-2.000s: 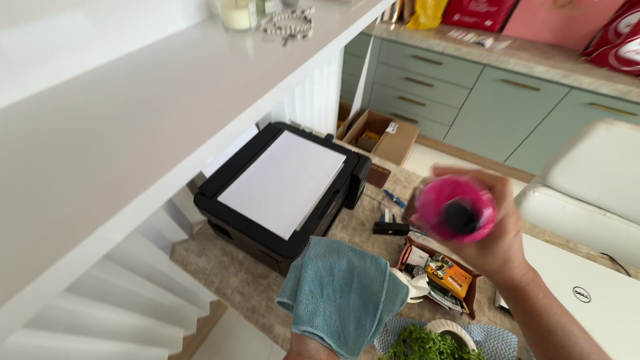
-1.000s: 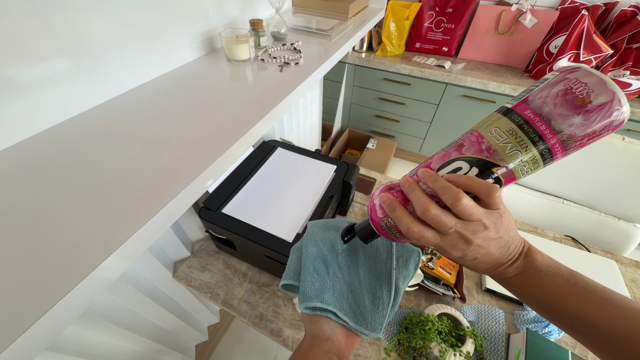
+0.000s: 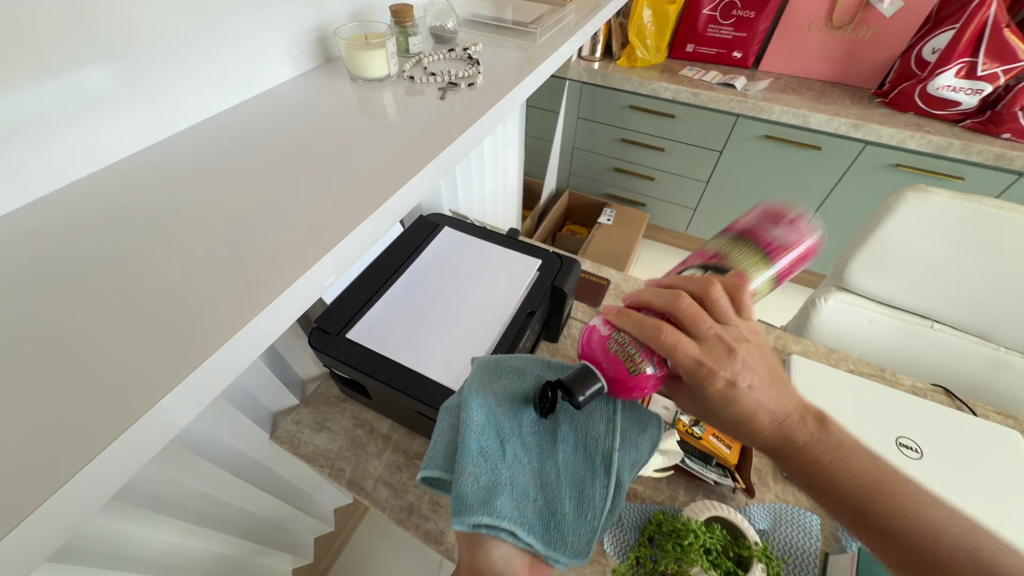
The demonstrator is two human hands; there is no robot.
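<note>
My right hand (image 3: pixel 712 344) grips a pink plastic bottle (image 3: pixel 620 360) of cleaning liquid, tilted with its neck down to the left. Its black flip cap stands open just over a blue microfiber cloth (image 3: pixel 536 472). The cloth is draped over my left hand (image 3: pixel 500 556), whose fingers are hidden beneath it; only the wrist area shows at the bottom edge. No liquid can be made out leaving the spout. Behind the cloth stands a black printer (image 3: pixel 384 400) with white paper (image 3: pixel 448 304) lying on its lid.
A long white shelf (image 3: pixel 200 264) crosses the left side, bearing a glass candle (image 3: pixel 366 52), a corked jar (image 3: pixel 406 32) and a beaded rosary (image 3: pixel 444 68). A potted plant (image 3: pixel 692 544), a box of packets (image 3: pixel 712 440) and a closed white laptop (image 3: pixel 904 432) lie at the right. Cardboard boxes (image 3: pixel 616 240) stand beyond.
Two seconds ago the bottle was held with its cap end toward the camera; a second ago it was tilted over the cloth. Since then my right hand has turned it lower, with the cloth still underneath.
</note>
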